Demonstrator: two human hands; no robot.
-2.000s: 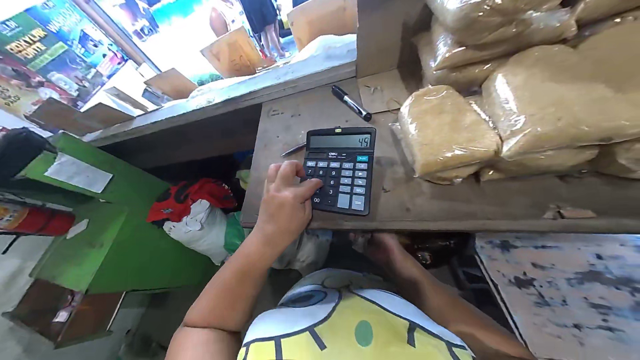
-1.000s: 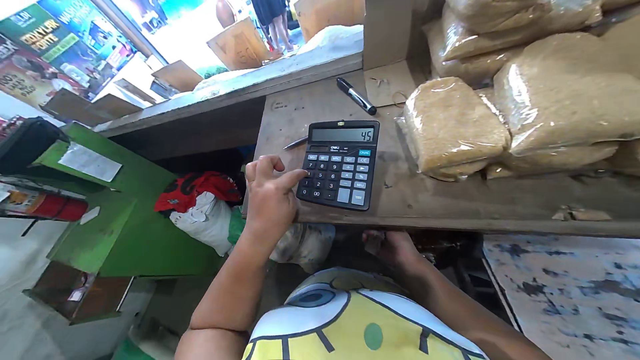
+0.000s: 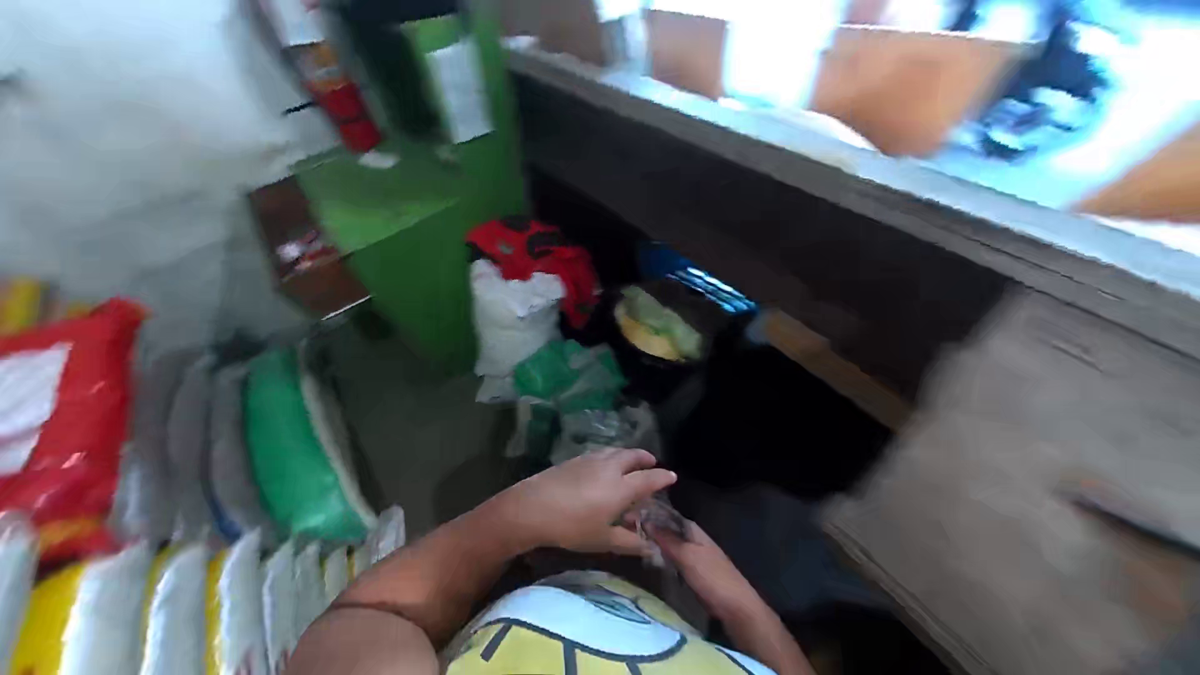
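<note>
My left hand (image 3: 595,502) is in front of my body at the lower middle, its fingers apart and curved over my right hand. Partly hidden beneath it, my right hand (image 3: 680,539) has a crumpled, thin, clear or dark plastic piece (image 3: 656,521) at its fingers, blurred. Whether my left fingers touch that plastic is not plain. Just beyond the hands lie a crumpled greyish plastic bag (image 3: 605,431) and a green plastic bag (image 3: 567,375). The calculator is out of view.
The wooden tabletop (image 3: 1050,441) is at right, with a blurred dark pen-like object (image 3: 1134,525). A green cabinet (image 3: 422,272) stands at upper left. Filled sacks (image 3: 300,450) and packed bags (image 3: 187,600) line the left. A white sack (image 3: 516,319) and a black container (image 3: 656,328) sit beyond my hands.
My left hand has left the calculator and come together with my right hand, which now shows plastic at its fingers. The view has swung far to the left.
</note>
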